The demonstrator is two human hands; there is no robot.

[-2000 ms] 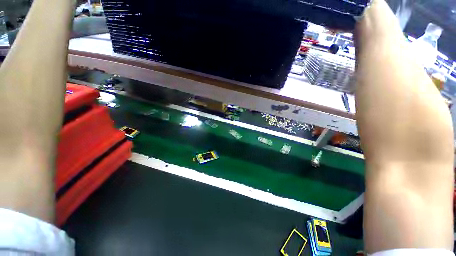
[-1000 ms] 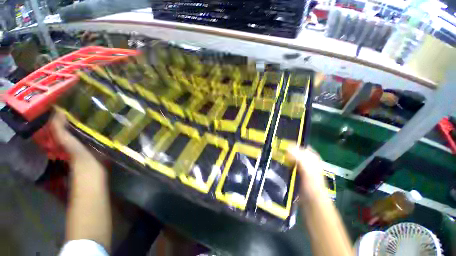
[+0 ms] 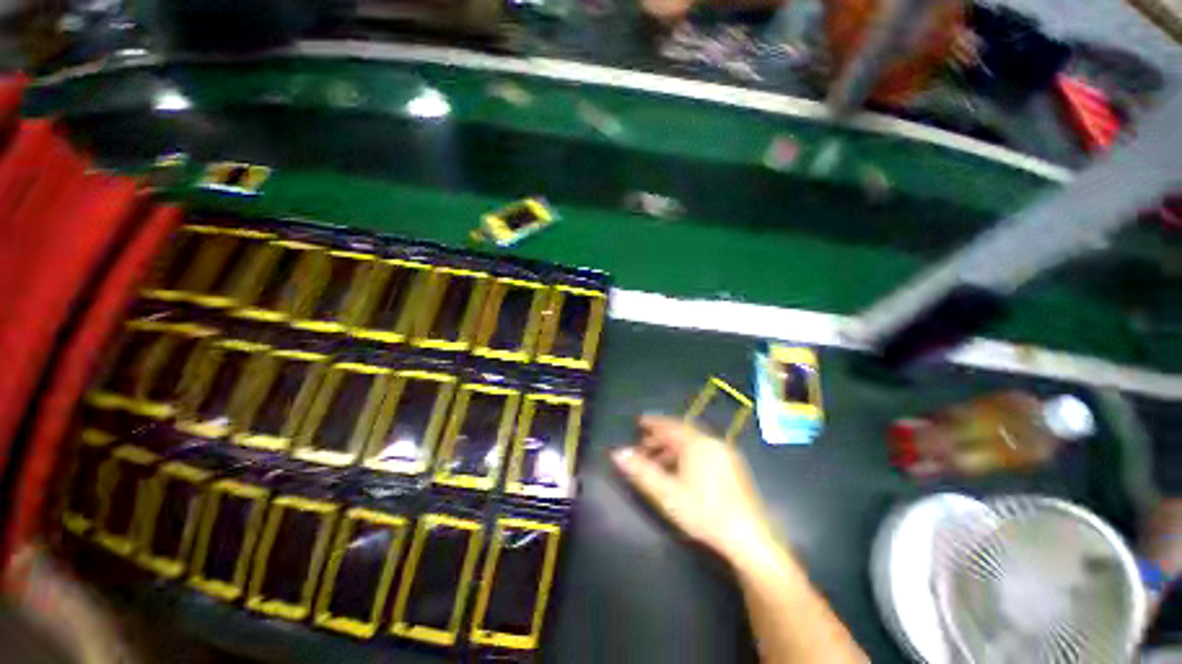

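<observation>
A black blister tray (image 3: 376, 490) lies on the dark bench, its rows of pockets filled with yellow-framed display modules (image 3: 519, 584). My right hand (image 3: 694, 480) is over the bench just right of the tray, fingers slightly apart, with nothing visible in it. A single yellow-framed display module (image 3: 721, 410) lies just beyond its fingers. A blue-edged unit or small stack of units (image 3: 788, 392) lies to the right of that. My left hand (image 3: 58, 610) is at the lower left edge, blurred and partly cut off, by the tray's left end; its fingers cannot be made out.
Red trays (image 3: 78, 285) stand at the left. The green belt (image 3: 726, 247) carries yellow-framed units (image 3: 519, 221) and small blurred pieces. A bottle (image 3: 992, 436) lies at the right above a white fan (image 3: 1037, 584). A slanted post (image 3: 998, 247) holds a dark phone-like object (image 3: 944, 324).
The filled black tray, held in both hands and tilted a second ago, now lies on the bench. My right hand has let go and moved right of it. The view has turned further down.
</observation>
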